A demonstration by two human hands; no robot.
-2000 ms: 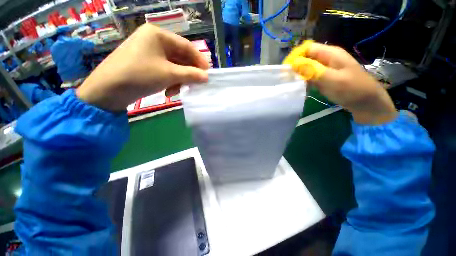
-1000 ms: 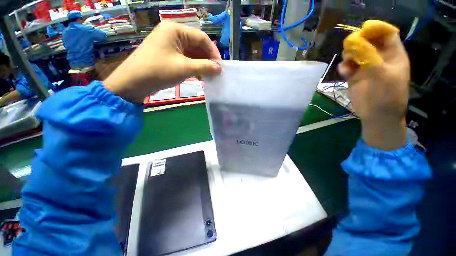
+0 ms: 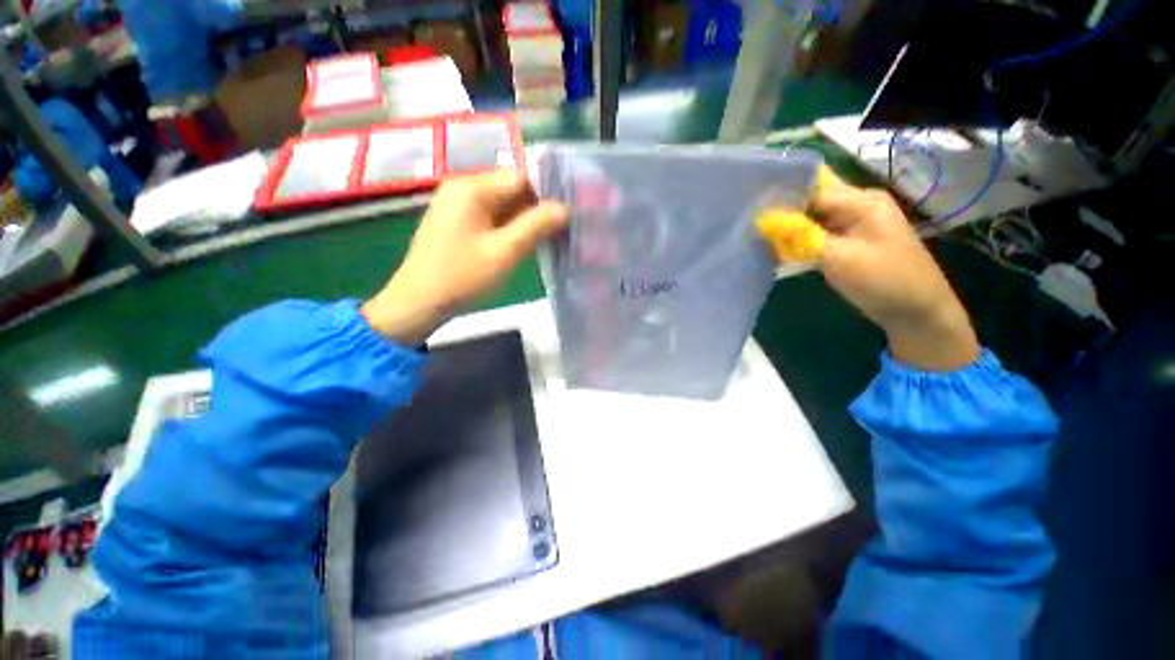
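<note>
A bagged tablet stands upright above the right part of the white tray, its lower edge at or just above the tray. Red shapes and dark lettering show hazily through the milky sleeve. My left hand pinches its upper left edge. My right hand, with yellow finger cots, holds its upper right edge. A dark bare tablet lies camera side up in the tray to the left, lenses at its lower right corner. My left sleeve hides part of the tray further left.
A green conveyor belt runs behind the tray. Beyond it lies a red tray with pale contents, and red-edged stacks. Cables and a dark screen are at the right. A person in blue is at the upper left.
The tablet has sunk fully into the sleeve, whose pale empty top no longer shows. My right hand left the upper right corner and is back on it. The view has tilted down.
</note>
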